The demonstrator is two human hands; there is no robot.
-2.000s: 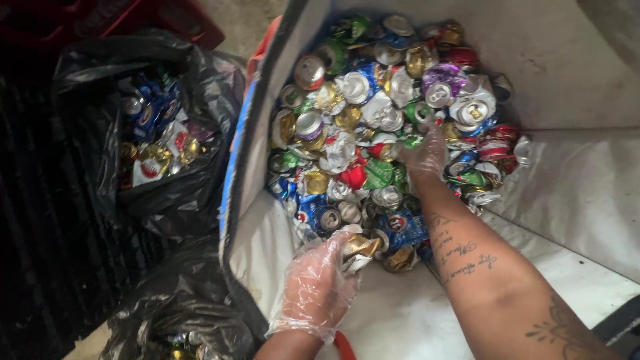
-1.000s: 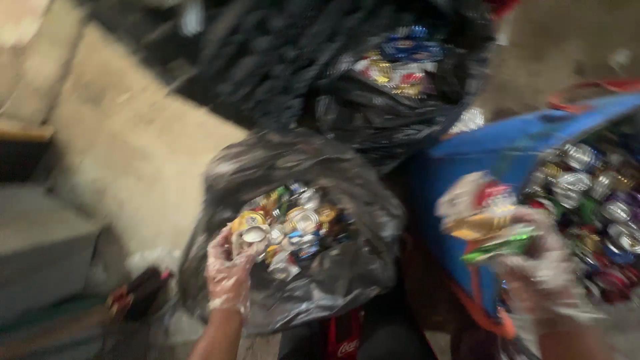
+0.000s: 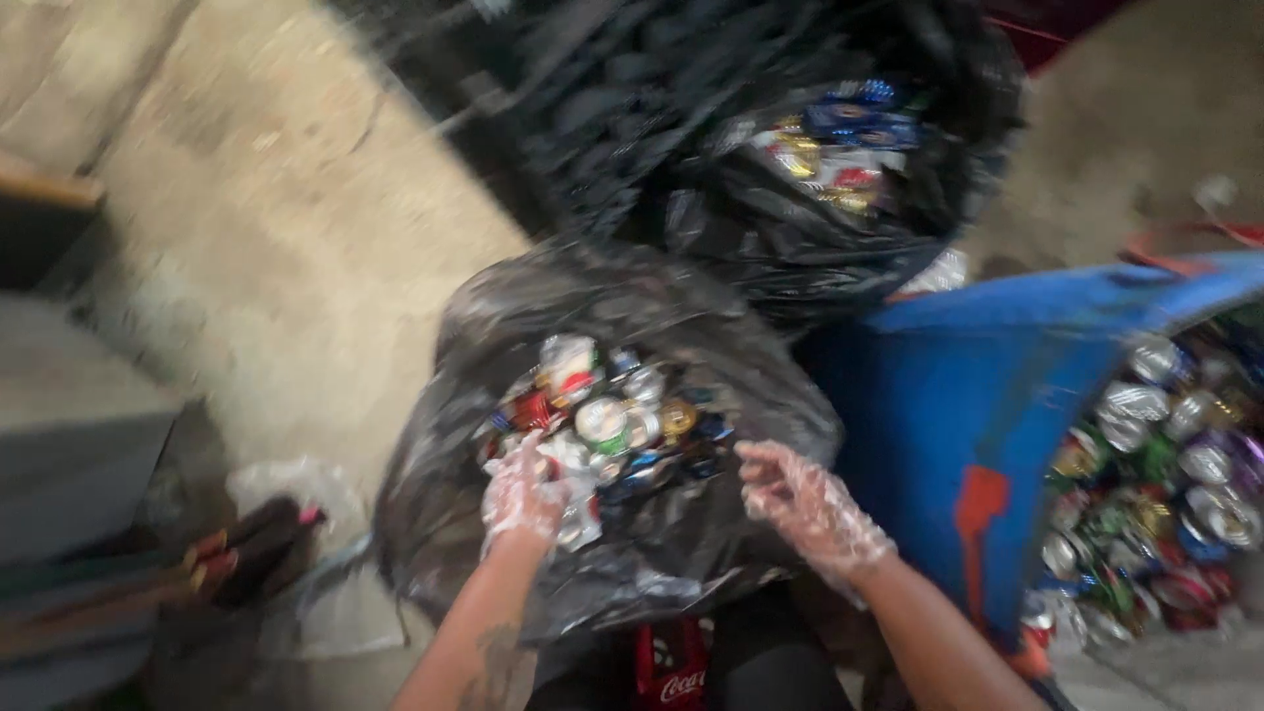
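Crushed drink cans [image 3: 602, 425] of many colours lie in a black plastic bag [image 3: 632, 286] that stands open in front of me. My left hand [image 3: 523, 494], in a clear plastic glove, touches or hovers over the cans at the near left of the pile; blur hides whether its fingers grip one. My right hand [image 3: 805, 509], gloved the same way, is over the bag's right side with its fingers apart and nothing in them.
A blue container [image 3: 908, 405] with orange straps holds many crushed cans [image 3: 1126, 494] at the right. Behind, a second black bag [image 3: 780, 247] holds more cans. A red Coca-Cola crate [image 3: 671, 662] is below me. Concrete floor [image 3: 267, 188] lies at the left, near grey boxes [image 3: 79, 434].
The view has swung left from the container to the black bag. My right hand, which held crushed cans beside the container one second ago, is now over the bag without them.
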